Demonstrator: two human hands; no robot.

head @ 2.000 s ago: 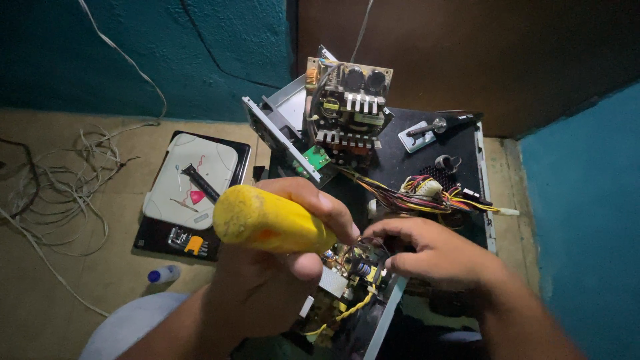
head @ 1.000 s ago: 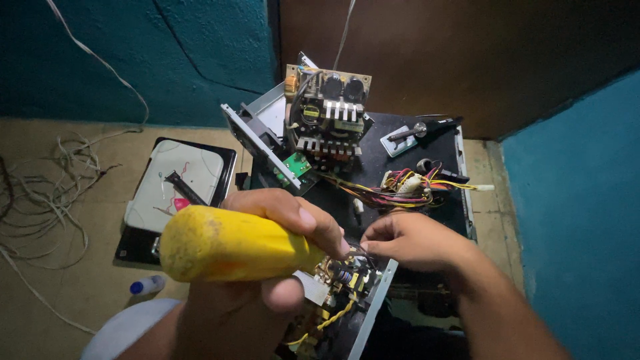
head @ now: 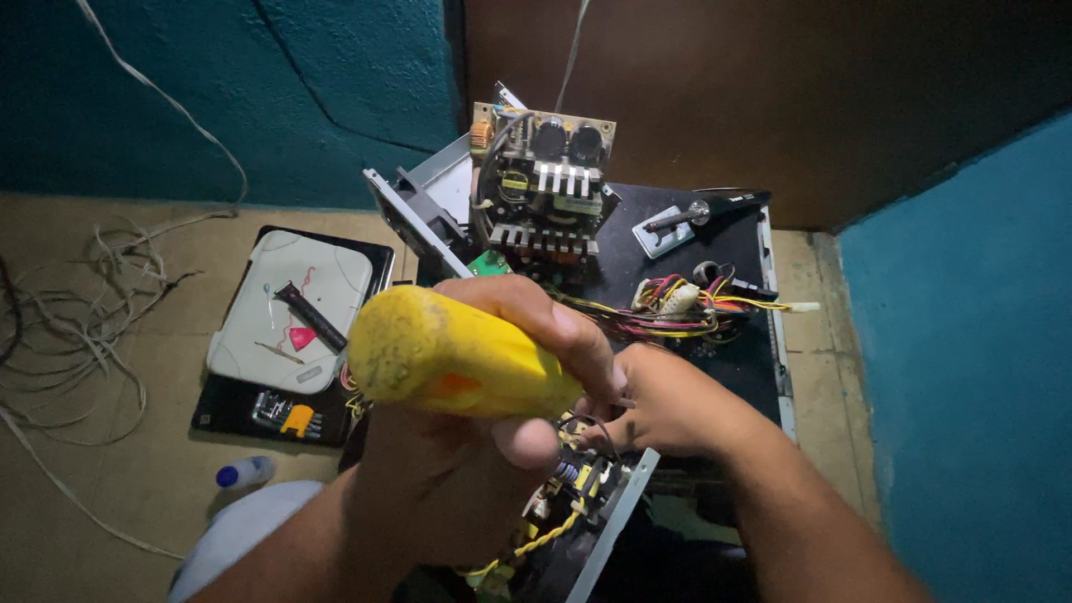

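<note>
My left hand (head: 444, 477) grips a thick, worn yellow tool handle (head: 461, 356), its butt end towards me; the tool's working end is hidden. Beside it, my right hand (head: 678, 402) has its fingertips bunched together at an electronic circuit board (head: 578, 477) in a metal housing (head: 615, 523). Whether those fingers pinch a wire or a small part cannot be made out. A twisted yellow wire (head: 548, 536) crosses the lower board. Beyond my hands, a second circuit board (head: 544, 184) with heat sinks and large capacitors stands upright by an opened metal case (head: 419, 222).
A bundle of coloured cables (head: 670, 306) lies on a black computer case (head: 620, 226), near a soldering iron (head: 682, 218) on a small stand. At left are a pale tray (head: 243, 335) with small items, a hex key set (head: 289, 417), a small bottle (head: 244, 473) and tangled white cable (head: 92, 335).
</note>
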